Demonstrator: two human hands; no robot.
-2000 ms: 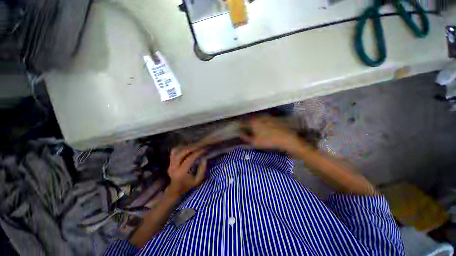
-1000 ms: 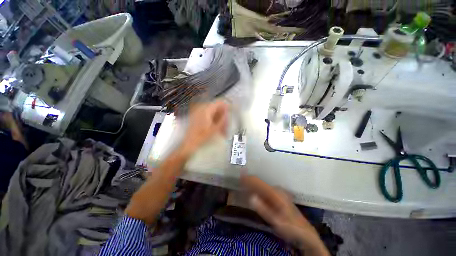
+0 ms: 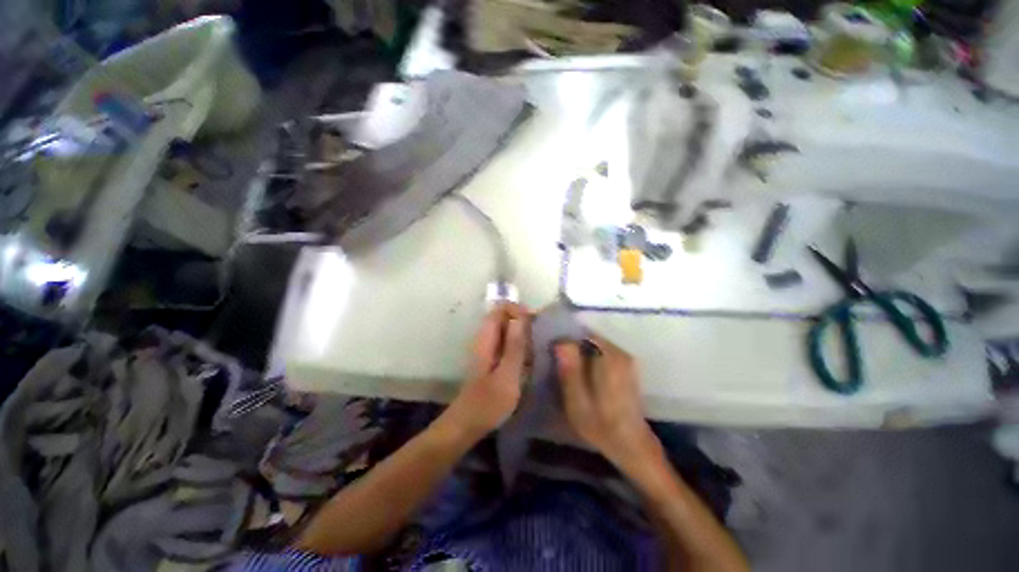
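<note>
A grey fabric strip (image 3: pixel 544 385) hangs over the table's front edge between my hands. My left hand (image 3: pixel 495 363) is closed on its left side, over the lower part of the white bundle ticket (image 3: pixel 502 293). My right hand (image 3: pixel 600 391) holds the strip's right side with bent fingers. The picture is blurred, so the exact finger contact is hard to see. The orange-yellow block (image 3: pixel 630 266) by the presser foot is ahead and right of my hands. The strip's lower end hangs toward my lap.
The stack of curved grey panels (image 3: pixel 447 134) lies at the table's left. The sewing machine head (image 3: pixel 676 134) stands beyond my hands. Green-handled shears (image 3: pixel 860 302) and a slim black stick (image 3: pixel 771 232) lie at the right. A loose fabric pile (image 3: pixel 123 447) is at the lower left.
My left hand has moved from near the stack to the table's front edge, and my right hand has come up beside it. A grey strip is now between them. The stack lies flatter.
</note>
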